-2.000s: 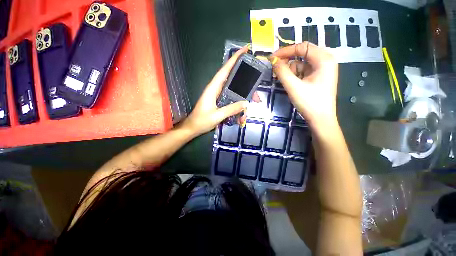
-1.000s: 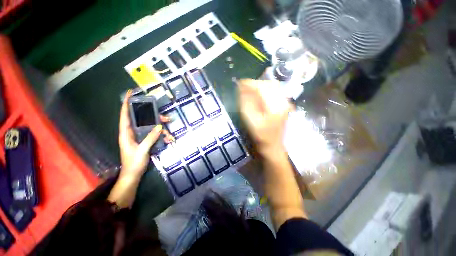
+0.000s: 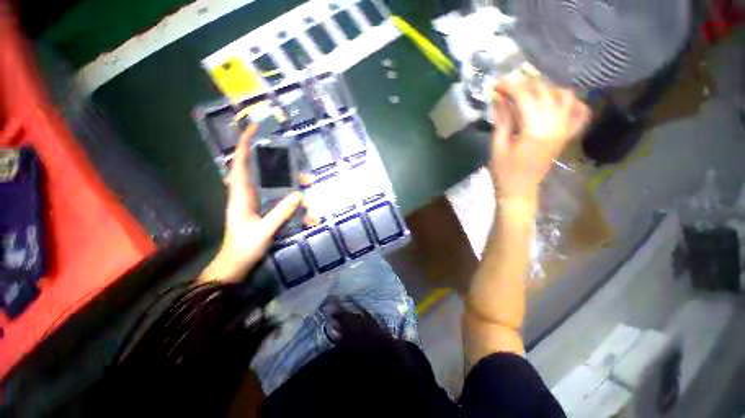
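My left hand point(image 3: 252, 214) holds a small grey keypad phone point(image 3: 274, 170), screen up, over the left part of the lens tray point(image 3: 392, 196). The clear tray holds rows of dark-bordered screen lenses point(image 3: 356, 234); glare washes out its middle. My right hand point(image 3: 535, 118) is raised at the white wipes point(image 3: 490, 41) and the dispenser, its fingers bent and close together. The image is blurred, and I cannot tell whether its fingertips hold anything.
A white adhesive sheet point(image 3: 298, 42) with a yellow end point(image 3: 237, 79) lies beyond the tray. Yellow sticks point(image 3: 423, 45) and tiny grey discs point(image 3: 390, 75) lie right of it. The round fan point(image 3: 608, 37) stands far right; the red-orange foam tray point(image 3: 82, 253) is left.
The view has turned to the right. My right hand has moved from over the adhesive sheet's yellow end to the wipes and dispenser. My left hand still holds the phone over the tray.
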